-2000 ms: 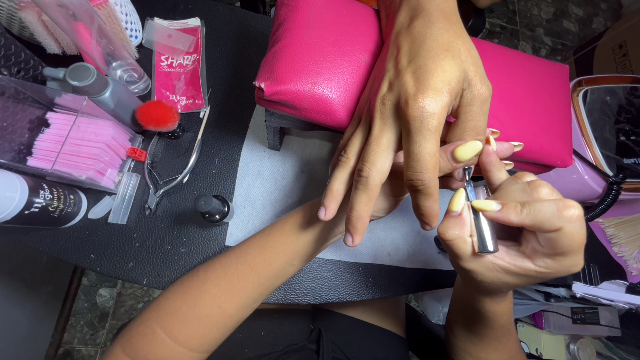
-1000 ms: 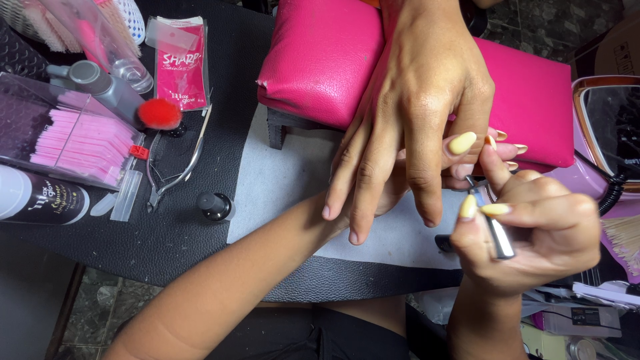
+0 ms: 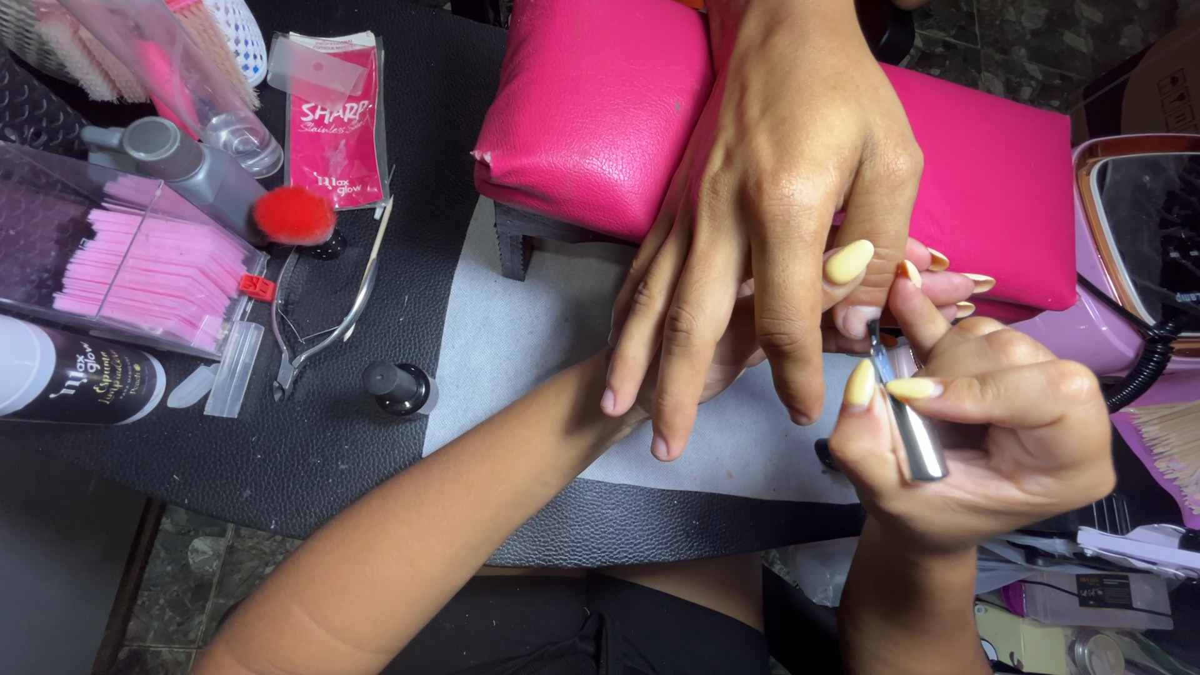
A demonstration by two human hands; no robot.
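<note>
My right hand holds the silver cap of a nail polish brush between thumb and fingers. The brush tip is at the nail of another person's thumb. From beneath that person's hand, my left hand holds the thumb; most of its palm and fingers are hidden. My nails are pale yellow. The other person's fingers hang spread over my left wrist, beside a pink padded hand rest. A small black-capped bottle stands to the left.
At left are cuticle nippers, a red-tipped brush, a clear box of pink files, a pink packet and a white-capped bottle. A pink lamp stands right of the rest. A white towel lies under my arm.
The brush in my right hand has come to the other person's thumbnail. Its cap tilted between the two earlier frames. My left hand keeps its hold on the thumb.
</note>
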